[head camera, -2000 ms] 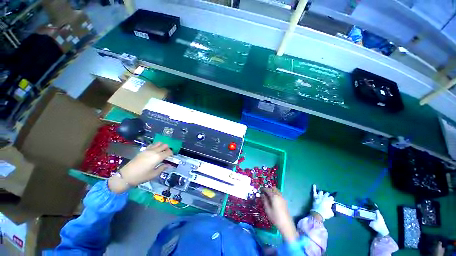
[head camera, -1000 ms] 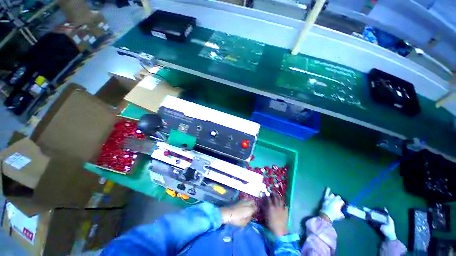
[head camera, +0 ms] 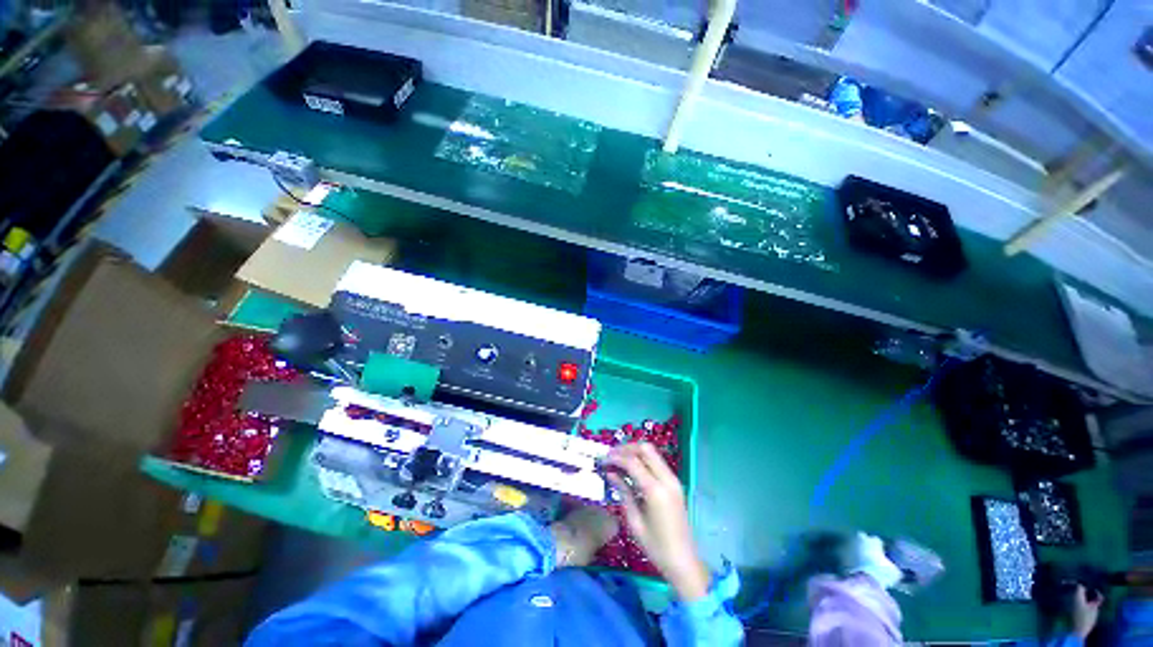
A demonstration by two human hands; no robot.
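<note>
The grey-silver bench machine (head camera: 468,341) stands in front of me with its dark panel and red button. Its feed rail (head camera: 518,458) runs along the front, with red parts in its left portion. My right hand (head camera: 651,499) is at the rail's right end, fingers bent; whether it holds a part cannot be told. My left hand (head camera: 582,533) is low beside the green tray (head camera: 690,417), its fingers mostly hidden by the tray's parts and my sleeve. Red components (head camera: 632,436) lie heaped in the tray. More red parts (head camera: 228,411) fill the carton at the left.
A black round knob (head camera: 307,339) is at the machine's left end. Open cartons (head camera: 108,341) stand at left. A blue bin (head camera: 664,310) is under the green shelf (head camera: 531,164). At right are a neighbour's gloved hand (head camera: 872,556), a blue cord (head camera: 872,436) and black trays (head camera: 1012,417).
My left hand has left the machine's rail and moved down right to the tray. My right hand has risen from the heap to the rail's end. The neighbour's gloved hand has moved and is blurred.
</note>
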